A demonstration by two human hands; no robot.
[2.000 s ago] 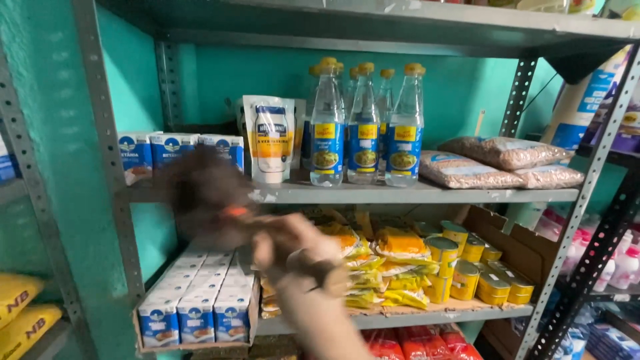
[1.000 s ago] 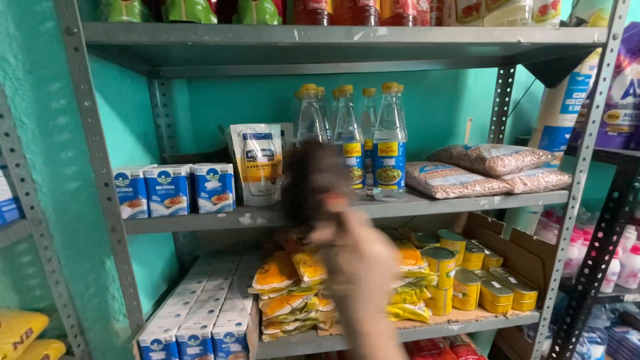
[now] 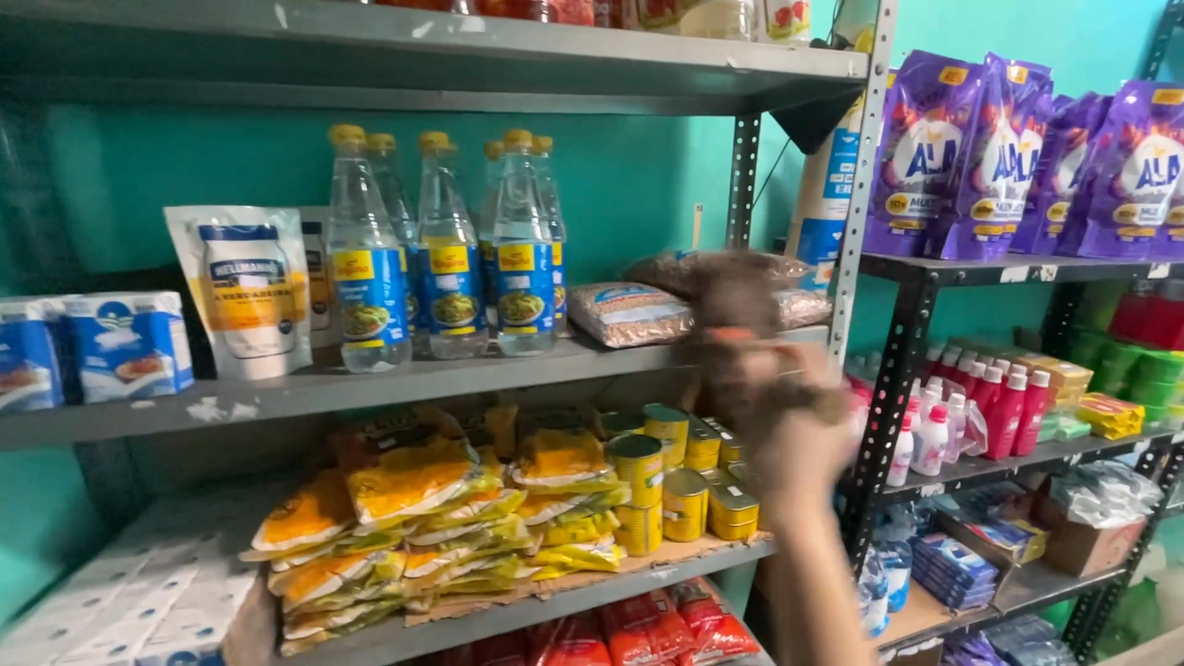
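Observation:
One bare hand [image 3: 800, 398], which looks like my right hand, is raised in front of the shelf, closed around the handle of a dark brown duster or brush [image 3: 735, 310], blurred by motion. The duster's head covers part of the plastic bags of brown grains [image 3: 631, 314] at the right end of the middle shelf. To the left of them stand several clear bottles with yellow caps [image 3: 525, 250], a mayonnaise pouch [image 3: 248, 291] and small blue and white cartons [image 3: 129, 344]. My left hand is out of view.
Below are stacked yellow packets [image 3: 416, 476], yellow cans [image 3: 684, 504], white cartons [image 3: 153, 583] and red bags [image 3: 708, 615]. The grey metal shelf edge [image 3: 462, 367] runs across. A perforated upright [image 3: 860, 185] stands beside a black rack with purple detergent pouches [image 3: 999, 166].
My hand and the duster have moved right along the middle shelf, from near the cartons, past the bottles, to the bags of grains. The view has shifted right.

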